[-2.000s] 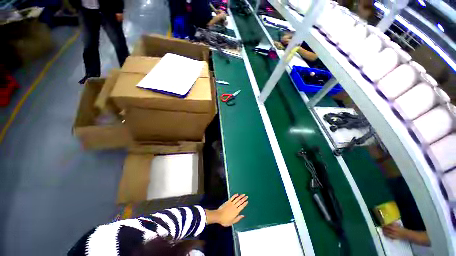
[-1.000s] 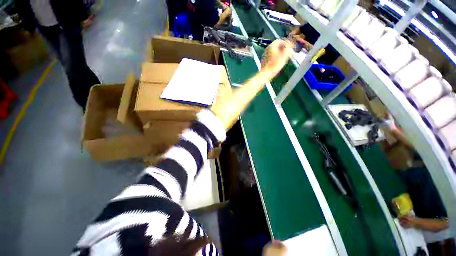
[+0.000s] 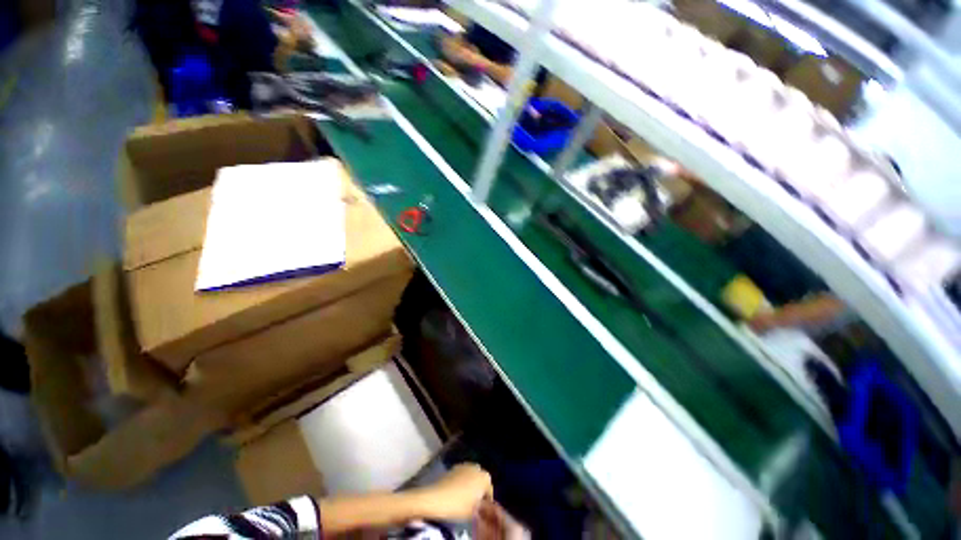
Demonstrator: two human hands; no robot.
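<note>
My left hand (image 3: 462,494), in a striped sleeve, is low at the bottom centre, blurred, its fingers bent inward. My right hand (image 3: 502,521) is beside it, mostly cut off by the lower edge. The two hands meet or overlap; whether they hold anything cannot be told. The white work mat (image 3: 674,475) lies on the green bench to their right. Red-handled scissors (image 3: 413,219) lie farther up the bench. A dark handle housing with its cord (image 3: 590,262) lies on the conveyor beyond the white divider.
Cartons (image 3: 285,316) stand left of the bench, one with a white sheet (image 3: 276,224) on top. An open carton (image 3: 276,464) holds a white sheet. A shelf frame (image 3: 738,179) runs along the right. Other people's arms (image 3: 806,312) reach in across the line. Blue bins (image 3: 546,127) stand there.
My left hand has come back from over the conveyor to the bottom centre, beside my right hand. The view has turned right, shifting the scene left; the scissors show again.
</note>
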